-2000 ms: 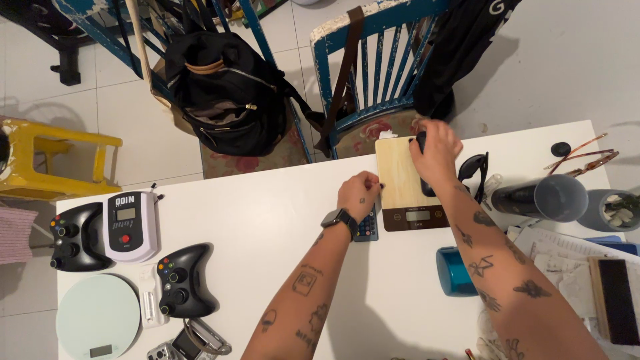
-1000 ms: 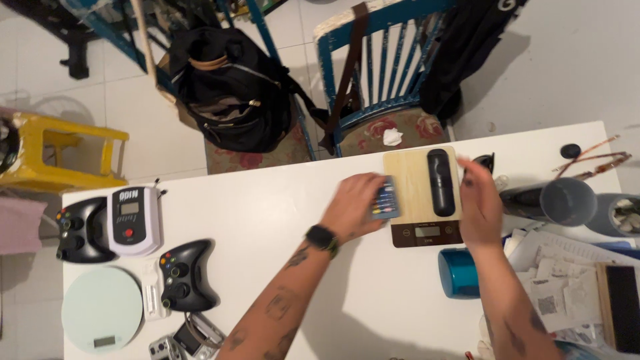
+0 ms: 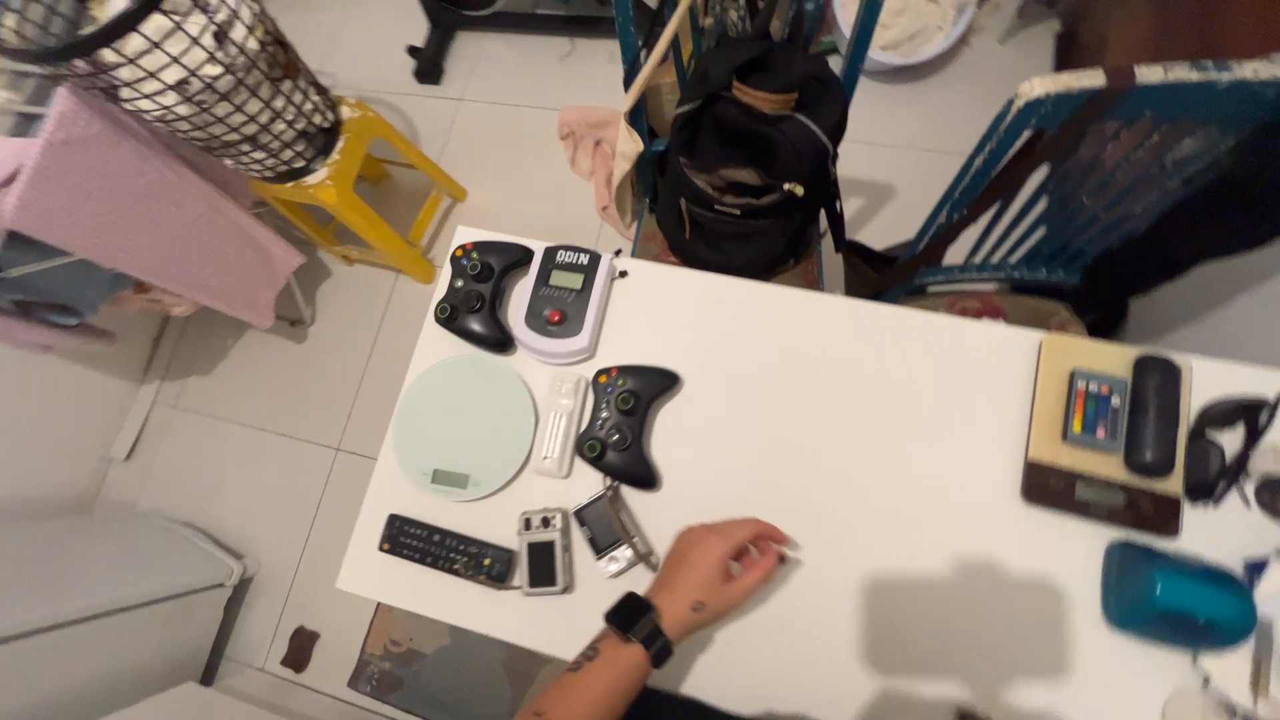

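My left hand, with a dark watch on its wrist, is over the white table, thumb and fingertips close together; a tiny whitish thing shows at the tips, too blurred to name. Beside it lie a silver digital camera with a strap and another silver compact device. My right hand is out of view. Far to the right, a small flat card-like item with coloured marks and a black oblong case lie side by side on a kitchen scale with a wooden-looking top.
At the left are black game controllers, a device with a display and red button, a round glass scale, a white plastic item and a black remote control. A teal cup lies at right. Chairs and a black backpack stand beyond.
My left hand has let go of the card-like item, now on the scale, and moved left beside the cameras. My right hand has left the view. The view has swung left.
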